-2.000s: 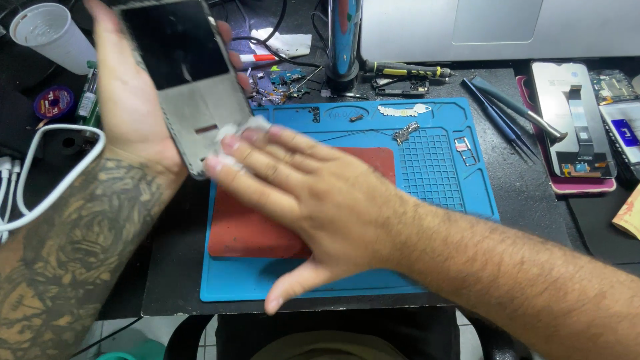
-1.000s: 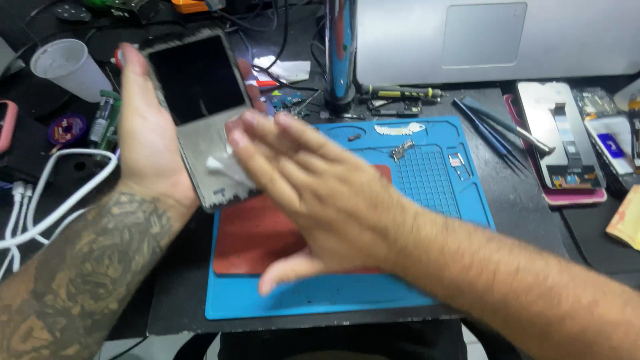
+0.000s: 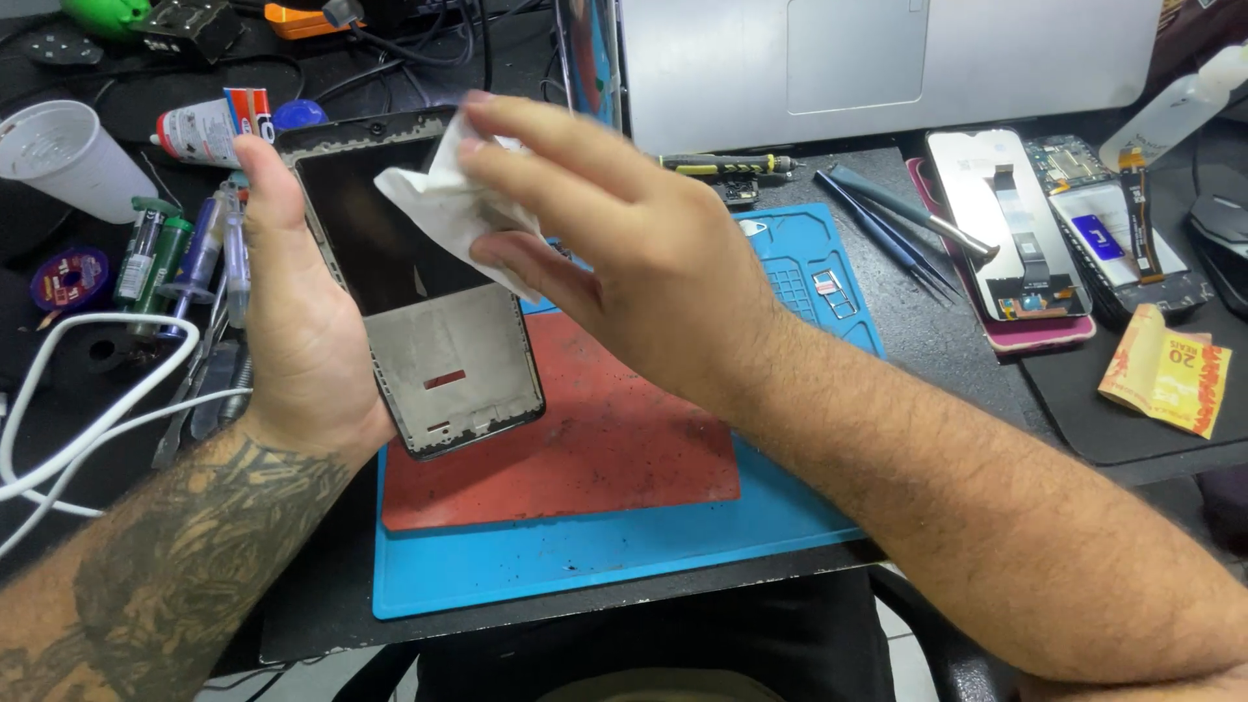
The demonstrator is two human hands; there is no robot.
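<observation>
My left hand [image 3: 302, 292] holds a smartphone frame [image 3: 458, 356] tilted over the mats, its thumb along the left edge. The frame has a black upper area and a bare grey metal lower part with small slots. My right hand [image 3: 614, 224] pinches a crumpled white tissue [image 3: 453, 195] at the frame's upper right; whether the tissue touches it cannot be told. Below lie a red mat [image 3: 624, 439] and a blue silicone repair mat [image 3: 604, 561]. A metal SIM tray [image 3: 835, 294] rests on the blue mat.
At the right are tweezers [image 3: 892, 234], a phone screen assembly [image 3: 1004, 224], an opened phone [image 3: 1121, 234], a banknote [image 3: 1165, 375] and a bottle [image 3: 1170, 117]. A laptop [image 3: 868, 68] stands behind. Left are a plastic cup [image 3: 73, 161], syringes [image 3: 200, 253] and a white cable [image 3: 97, 419].
My right hand has moved with the tissue from the frame's grey lower part to its black upper part. My left hand still holds the frame.
</observation>
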